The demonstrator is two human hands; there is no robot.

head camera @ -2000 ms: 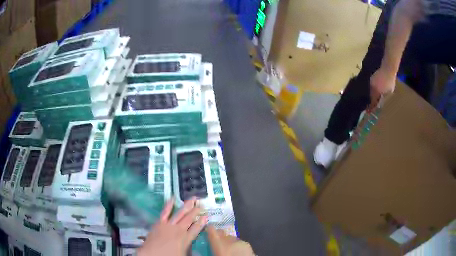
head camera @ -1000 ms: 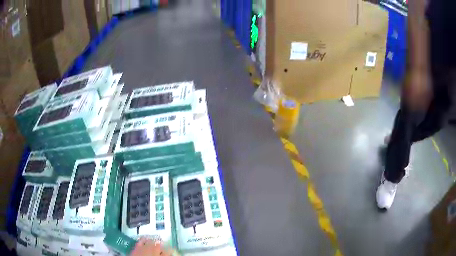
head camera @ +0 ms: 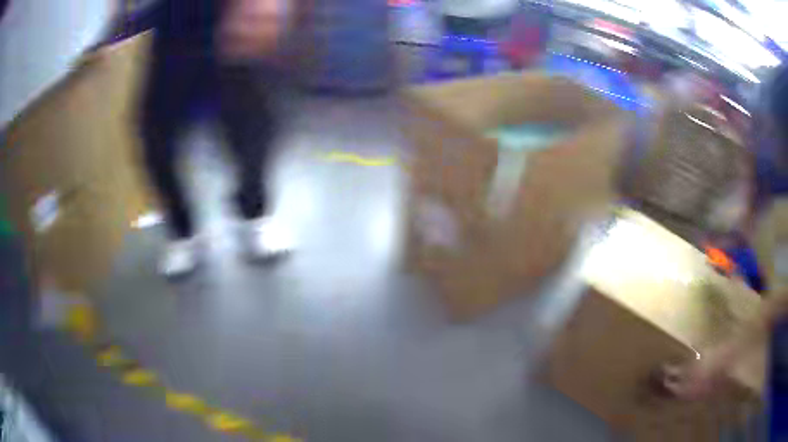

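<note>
The whole view is blurred. Neither of my hands is in view. A large brown carton [head camera: 467,207] stands on the floor ahead with its top open. Something pale teal [head camera: 527,134] shows at its opening, too blurred to name. A second brown carton [head camera: 596,345] is nearer at the lower right; its top looks closed and bright. A blurred hand [head camera: 687,377], seemingly of a person at the right edge, is against its side.
A person in dark trousers [head camera: 246,155] and white shoes stands at the left-centre. A tall brown carton [head camera: 78,164] with a white label is at the left. Yellow floor marking [head camera: 186,401] crosses the lower left, with a yellow object [head camera: 81,319] beside it.
The view has swung right. The stack of teal-and-white boxes and my hand have left the picture. The open carton and the lower-right carton now show; the tall carton appears farther left.
</note>
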